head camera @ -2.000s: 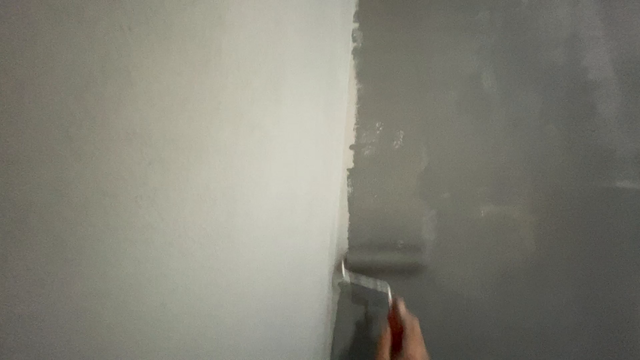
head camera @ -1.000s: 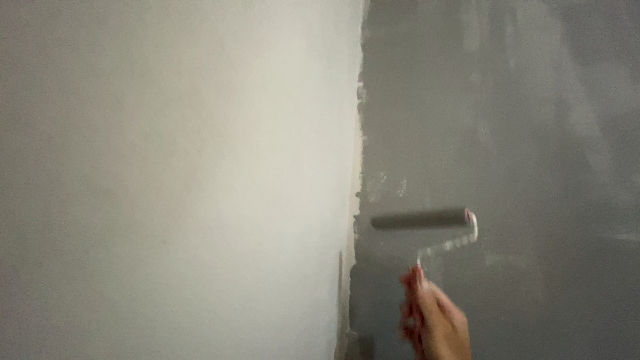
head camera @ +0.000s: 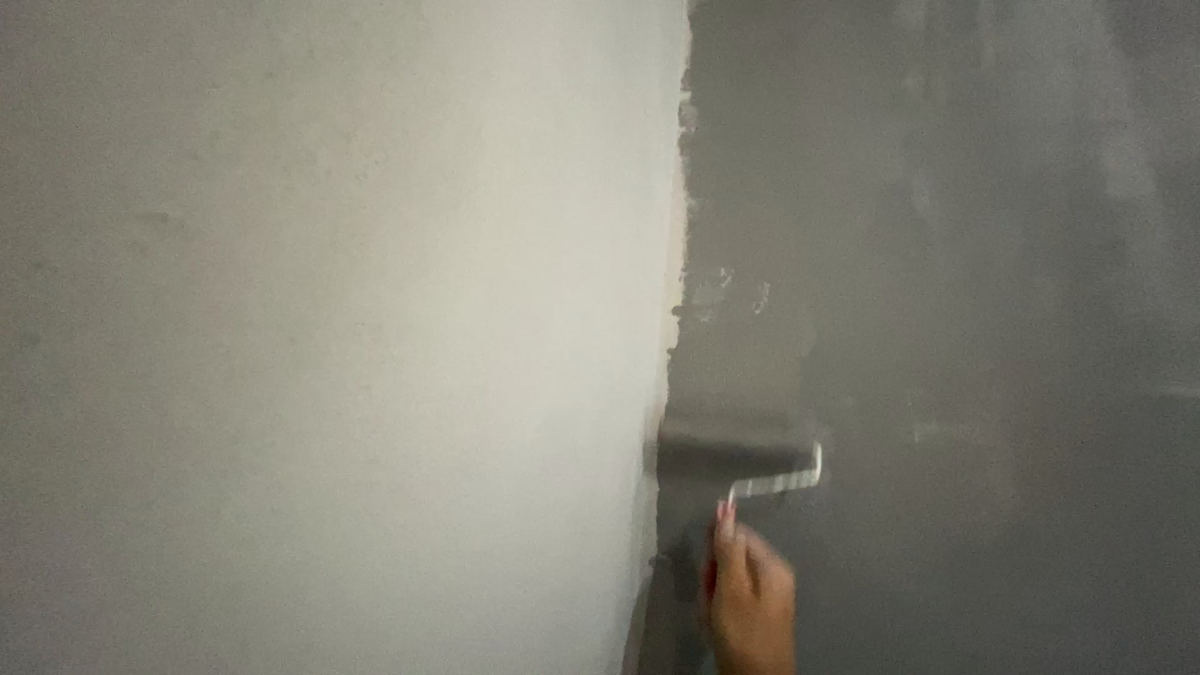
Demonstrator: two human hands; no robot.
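Observation:
My right hand (head camera: 750,600) is closed around the red handle (head camera: 722,525) of a small paint roller, low in the view and right of the wall corner. The dark roller sleeve (head camera: 736,457) lies level against the dark grey painted wall (head camera: 937,281), its left end close to the corner edge. From the sleeve's right end a pale metal frame (head camera: 776,484) bends back down to the handle. Motion blurs the sleeve and hand somewhat. My left hand is out of view.
A pale off-white wall (head camera: 375,328) fills the left side and meets the grey wall at a ragged paint edge (head camera: 677,253). Small light patches (head camera: 761,298) show in the grey above the roller. A dark shadow falls below it, beside the corner.
The roller, with its frame on the left two seconds ago, had its frame on the right one second ago, as now. Since then it has moved left toward the corner and lower on the wall.

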